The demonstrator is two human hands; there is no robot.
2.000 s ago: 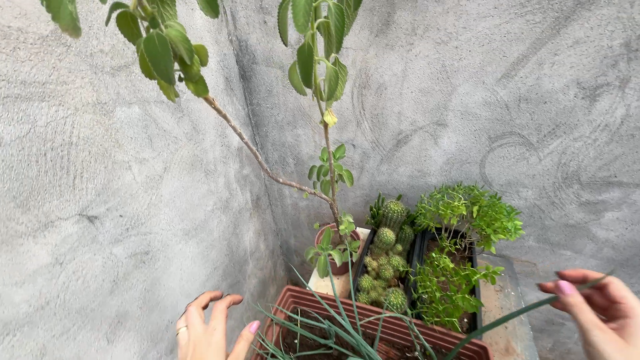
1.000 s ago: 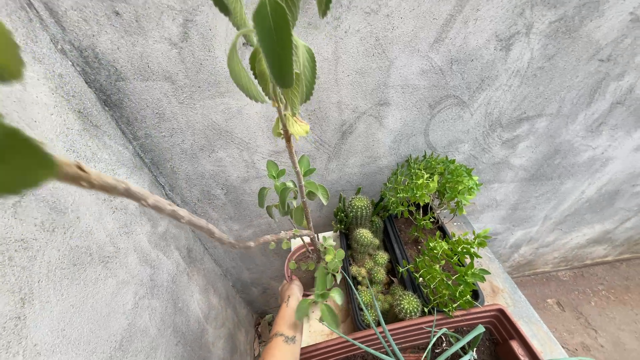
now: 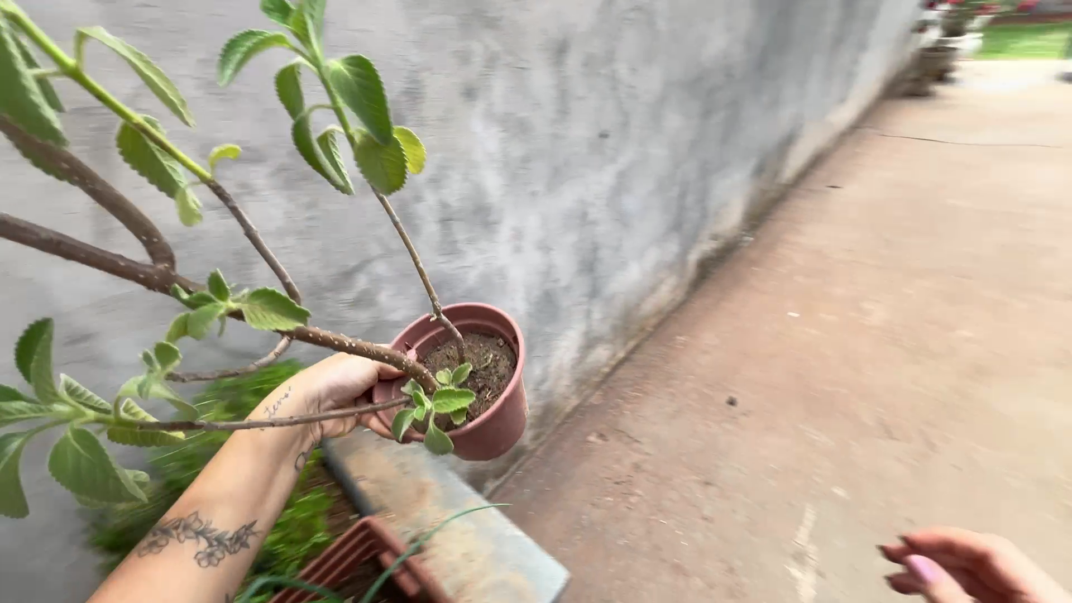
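Note:
My left hand (image 3: 356,395) grips the rim and side of a round reddish-brown plastic pot (image 3: 494,423), with part of the fingers hidden behind stems and pot. Soil (image 3: 486,373) fills the tilted pot, and from it grow woody stems (image 3: 352,345) with fuzzy, scalloped green leaves (image 3: 364,96). These branches spread leftward across my forearm. At the lower right edge, my right hand (image 3: 955,569) is partly in view over the floor, fingers loosely bent and holding nothing.
Below the pot, a stone-like ledge (image 3: 469,519) carries a brown rectangular planter (image 3: 402,561) with long thin leaves, beside blurred leafy greens (image 3: 201,452). A rough grey wall (image 3: 569,167) runs behind. Reddish floor (image 3: 804,335) stretches right, toward distant potted plants (image 3: 938,50).
My left hand, on the round pot among the other plants one second ago, now holds it up beyond the ledge. My right hand has come back into view. The view has swung right.

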